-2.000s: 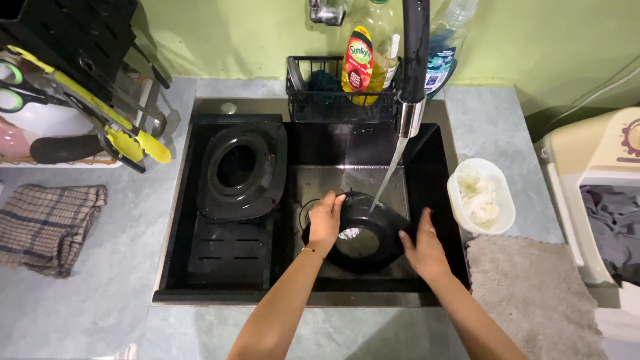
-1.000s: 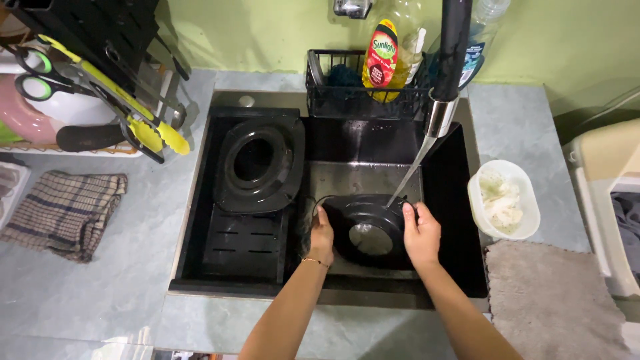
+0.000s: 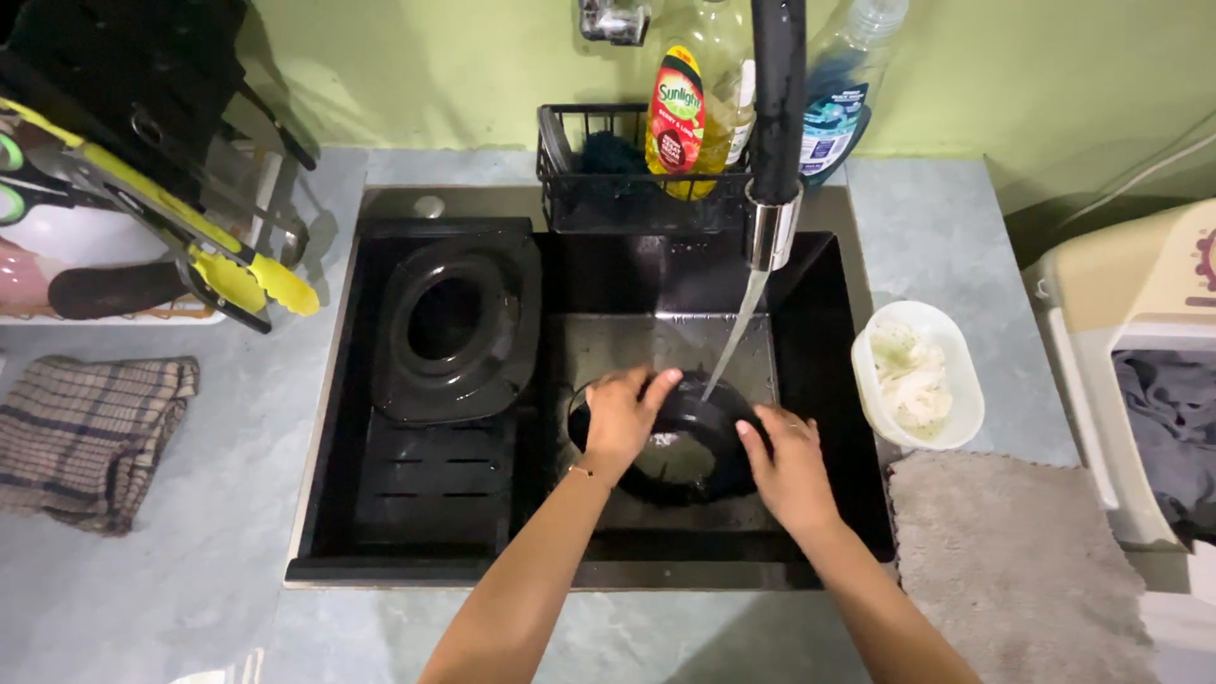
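Note:
A black part with a round central opening is held under running water in the right side of the sink. My left hand grips its upper left edge, the thumb on top. At its right edge, my right hand holds on with thumb and fingers. Water falls from the faucet's chrome spout onto the part's upper rim. To the left, a similar wet black part with a round hole lies on a slotted black tray. The undersides of the held part and some fingertips are hidden.
Behind the sink, a black wire caddy holds a Sunlight dish soap bottle. A white plastic tub and grey cloth sit at right. At left are yellow-tipped tongs and a checked cloth.
My left hand has moved from the part's left side to its upper left edge since a second ago, and the part has turned or tilted in my hands. The water keeps running.

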